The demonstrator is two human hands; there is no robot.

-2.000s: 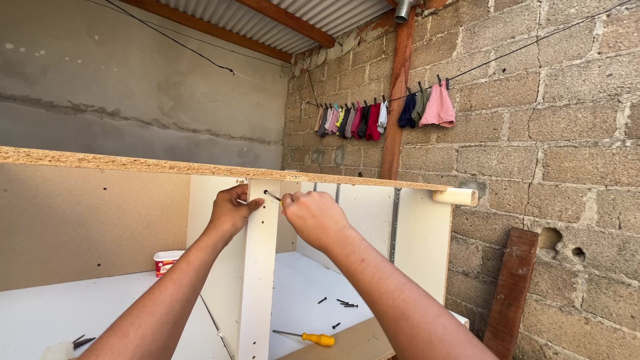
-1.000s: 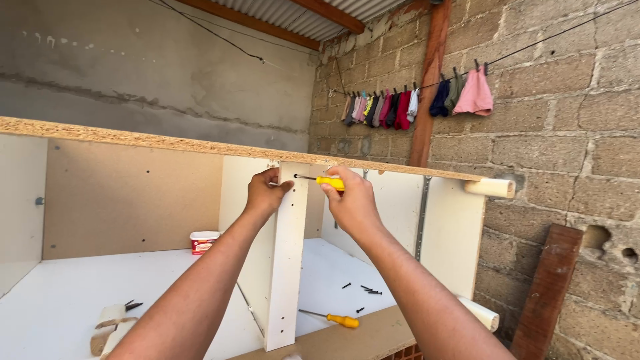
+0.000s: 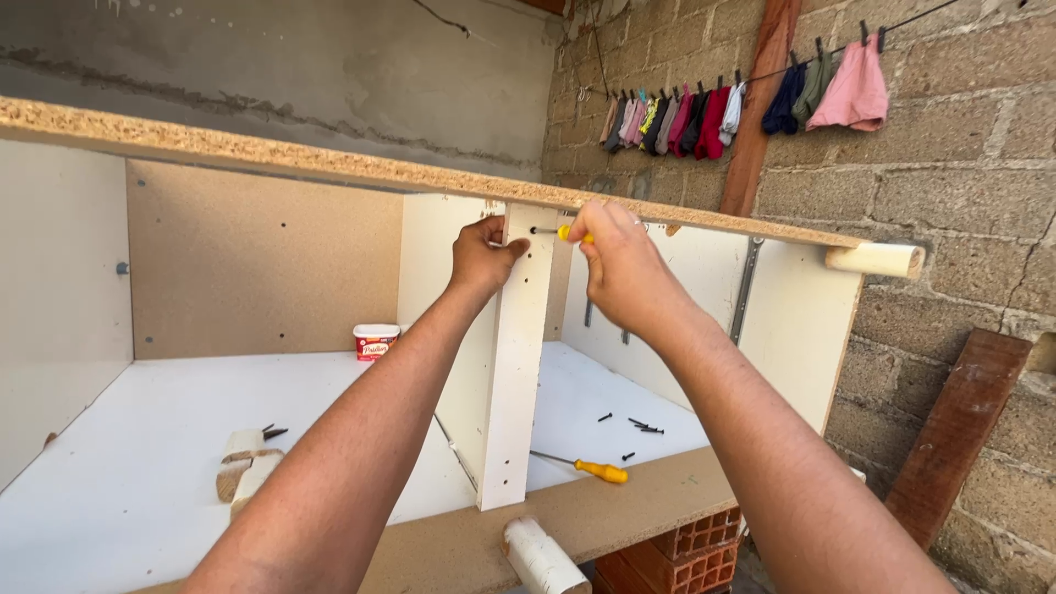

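My right hand (image 3: pixel 623 264) grips the yellow handle of a screwdriver (image 3: pixel 564 233), its shaft pointing left at a dark screw (image 3: pixel 534 231) near the top of a narrow white upright board (image 3: pixel 518 355). Thumb and fingers of my left hand (image 3: pixel 485 257) pinch that board's left edge, just beside the screw. The board stands between the long chipboard top panel (image 3: pixel 330 158) and the lower brown panel of the cabinet. A second yellow-handled screwdriver (image 3: pixel 601 471) lies at the board's foot, with several dark screws (image 3: pixel 643 425) behind it on the white panel.
A small red and white tub (image 3: pixel 376 341) and some wooden blocks (image 3: pixel 244 462) are inside the left bay. Rounded wooden legs (image 3: pixel 544 557) stick out from the cabinet. Hollow red bricks (image 3: pixel 701 544) are under it. A brown plank (image 3: pixel 957 437) leans on the block wall at right.
Both hands have stayed at the top of the upright board. My right hand has turned about the screwdriver handle, which showed more plainly one second ago. The view has shifted.
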